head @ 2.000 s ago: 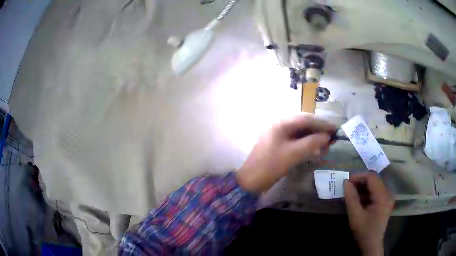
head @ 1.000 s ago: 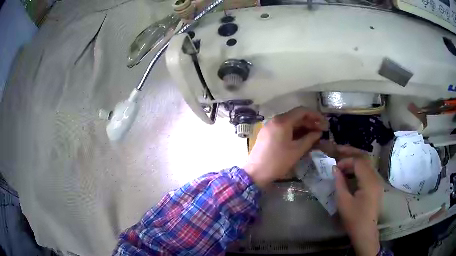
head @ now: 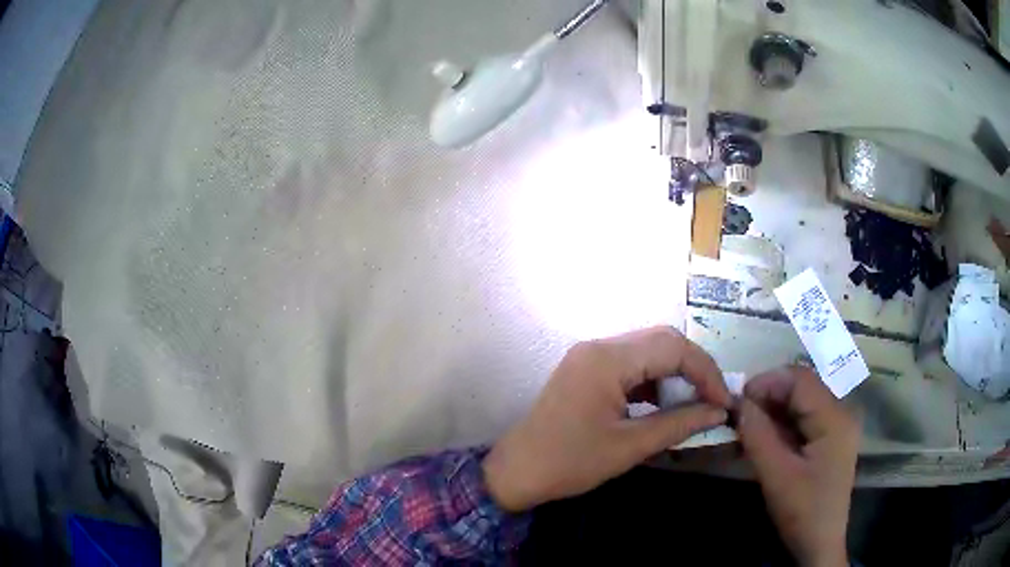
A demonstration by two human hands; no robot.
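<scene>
My left hand (head: 620,415) and my right hand (head: 800,437) meet at the fingertips near the table's front edge. They pinch a white care label (head: 700,436), mostly hidden by the fingers, with a tiny dark piece at the fingertips that looks like a size label. Another printed care label (head: 820,332) lies flat on the machine bed just beyond my right hand. The presser foot (head: 681,179) and the orange edge guide (head: 708,222) stand farther back. The beige garment panel (head: 277,255) covers the table on the left.
The gooseneck lamp (head: 487,100) hangs over the panel, with bright glare beside it. The machine head (head: 864,78) crosses the upper right. A dark heap of tabs (head: 892,253), a metal-rimmed tray (head: 886,183) and a white label stack (head: 979,332) sit at right. A blue bin (head: 114,543) is low left.
Both hands have come closer to the table's front edge, fingertips together, away from the dark heap. The view has shifted, so the foot and the flat label show clearly again.
</scene>
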